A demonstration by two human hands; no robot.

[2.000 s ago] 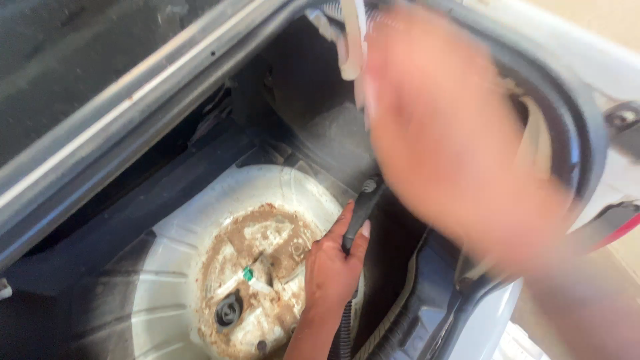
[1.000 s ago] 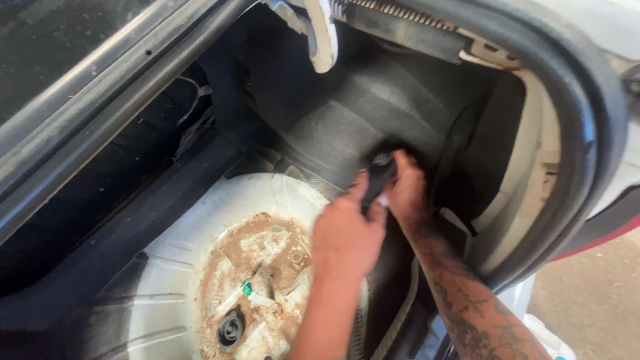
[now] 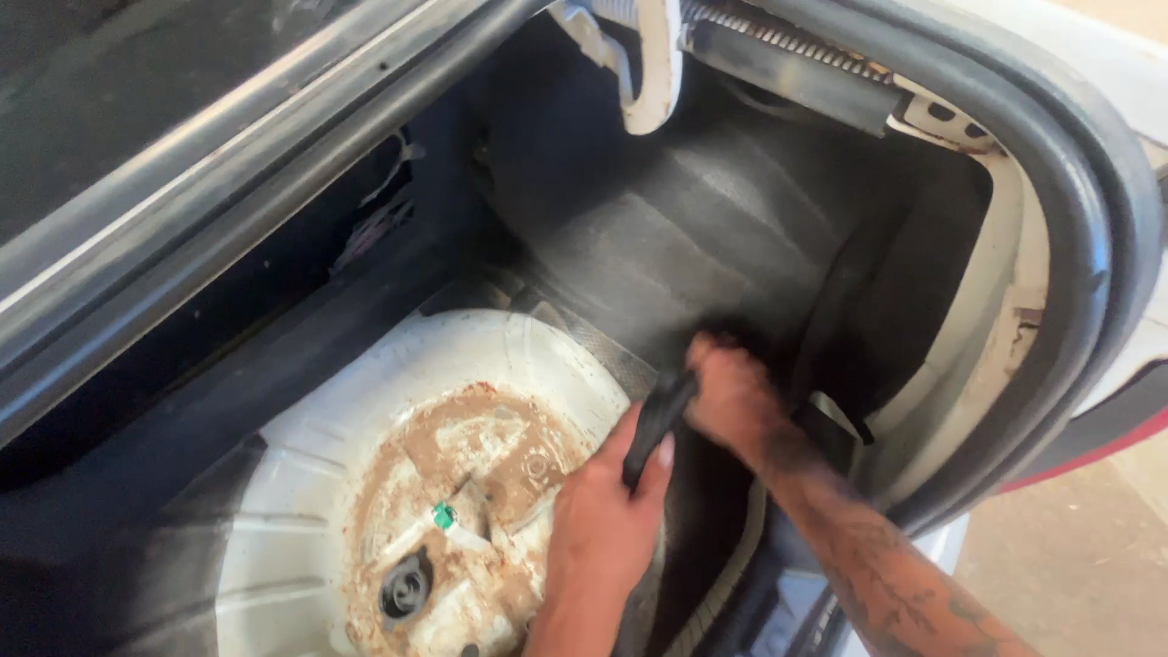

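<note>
Inside an open car trunk, my left hand [image 3: 607, 511] grips a black handheld tool [image 3: 657, 415], probably a hose handle or nozzle; its exact kind is unclear. My right hand [image 3: 735, 392], blurred, is at the upper end of that tool, its fingers curled; whether it grips the tool or something beside it cannot be told. Both hands are in front of the dark side lining [image 3: 657, 246] of the trunk. To the left of my left hand lies the white spare wheel well [image 3: 283, 520], its middle covered in brown dirt and rust.
A white hinge arm [image 3: 655, 73] hangs at the top beside a coil spring [image 3: 794, 36]. The black rubber seal [image 3: 1077, 210] curves round the opening at the right. In the well sit a black round fitting [image 3: 406, 586] and a small green piece [image 3: 444, 516]. A ribbed hose [image 3: 730, 584] runs below my hands.
My right hand was raised near the hinge arm two seconds ago and has come down beside my left hand. My left hand has kept hold of the black tool.
</note>
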